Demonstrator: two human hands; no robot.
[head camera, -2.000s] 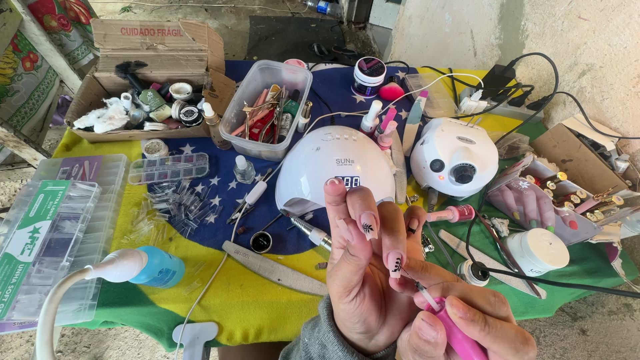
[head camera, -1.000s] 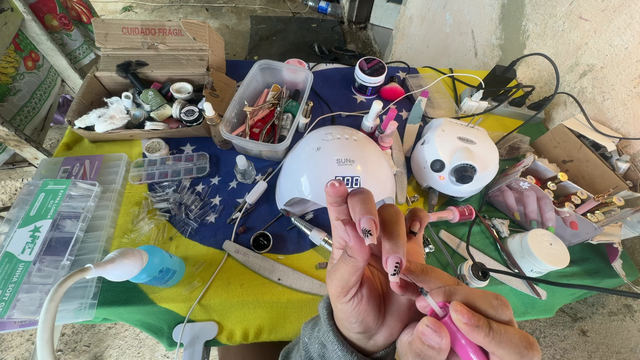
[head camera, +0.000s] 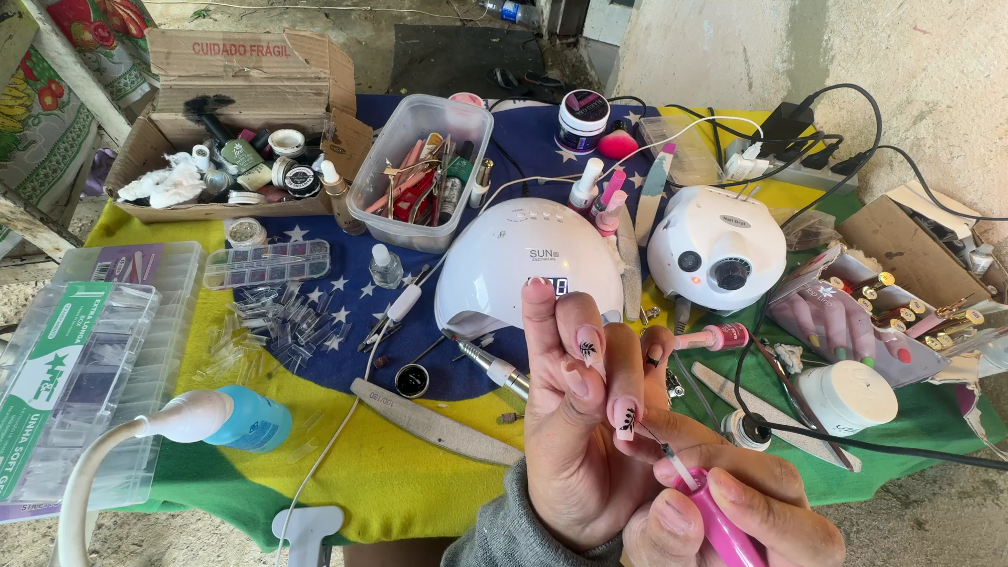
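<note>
My left hand is raised with its palm toward me and the fingers curled, showing long pale pink nails, several with black leaf designs. Nothing is gripped in it. My right hand holds a pink-handled fine nail art brush, its thin dark tip beside a nail with a black leaf design. Behind the fingers stands a white nail lamp with a lit display. A nail drill handpiece lies left of my left hand, near an open small pot of black.
A white nail drill machine with cables stands at right, beside a white jar and nail files. At left are a plastic tub of tools, a cardboard box, loose clear nail tips, a blue bottle and a curved lamp arm.
</note>
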